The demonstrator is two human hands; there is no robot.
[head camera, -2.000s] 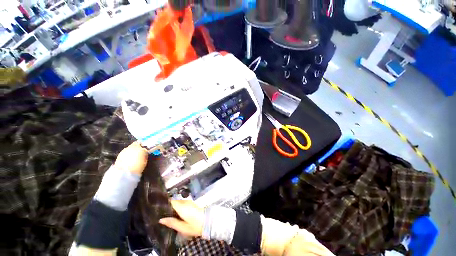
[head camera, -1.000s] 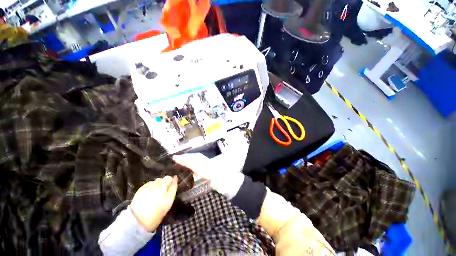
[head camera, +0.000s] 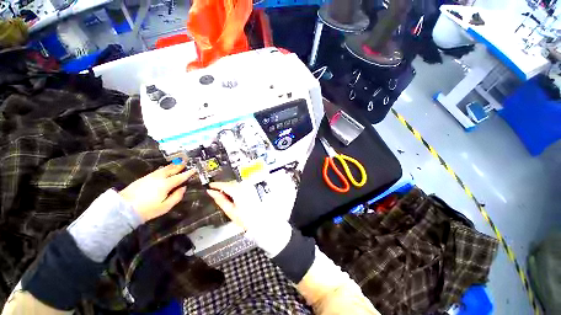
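The dark plaid garment (head camera: 74, 138) is heaped at the left and runs across the front ledge of the white overlock machine (head camera: 215, 98). Its edge lies at the presser foot and needle area (head camera: 211, 165). My left hand (head camera: 157, 192) lies on the cloth left of the needle, fingers spread and pointing at the presser foot. My right hand (head camera: 237, 206) is at the front right of the needle, fingertips on the cloth. Both hands press the cloth; neither visibly pinches it. The cloth under my palms is hidden.
Orange- and yellow-handled scissors (head camera: 343, 172) and a small clear box (head camera: 346, 128) lie on the black surface right of the machine. A second plaid heap (head camera: 409, 252) sits at lower right over blue bins. An orange cloth (head camera: 218, 31) hangs behind the machine head.
My left hand has moved up from the lap edge to the cloth beside the needle. My right hand has shifted slightly left. The garment is now spread over the ledge at the presser foot.
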